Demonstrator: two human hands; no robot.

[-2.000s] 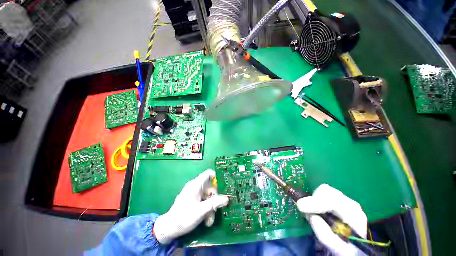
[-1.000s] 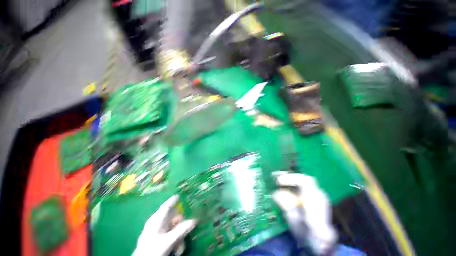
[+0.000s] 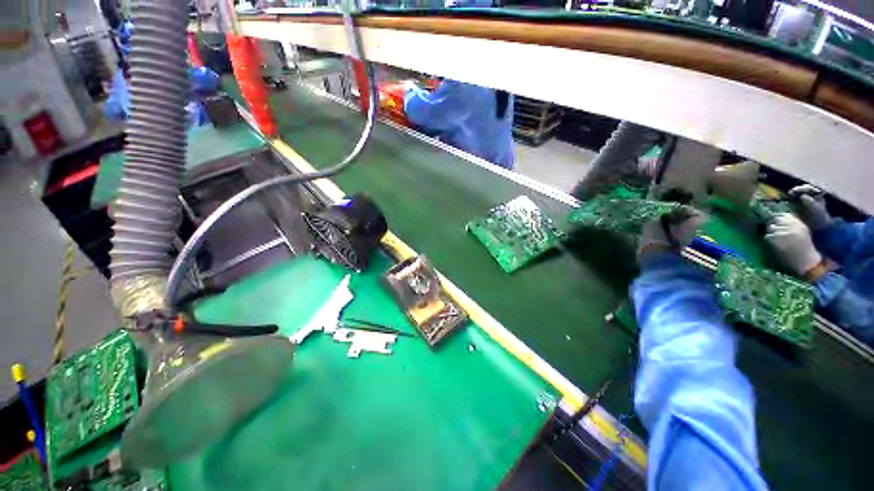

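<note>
My right hand (image 3: 671, 228), gloved and in shadow, reaches out over the conveyor belt in a blue sleeve. Its fingers are closed on the right edge of a green circuit board (image 3: 618, 209), which looks lifted a little above the belt. A second green board (image 3: 516, 233) with a shiny white area lies on the belt to its left. A third green board (image 3: 767, 299) is at the right, near another person's gloved hands. My left hand is out of the picture.
The conveyor belt (image 3: 436, 182) runs past the green mat (image 3: 383, 422). The soldering stand (image 3: 426, 299), fan (image 3: 345, 230), pale flat pieces (image 3: 326, 312) and fume hood (image 3: 206, 398) are at the mat. A person's gloved hand (image 3: 791, 240) is across the belt, under a long white beam (image 3: 575, 62).
The view has swung right towards the conveyor. The soldering iron has left my right hand, which now reaches over the belt onto a board. The near board and left hand have left the view.
</note>
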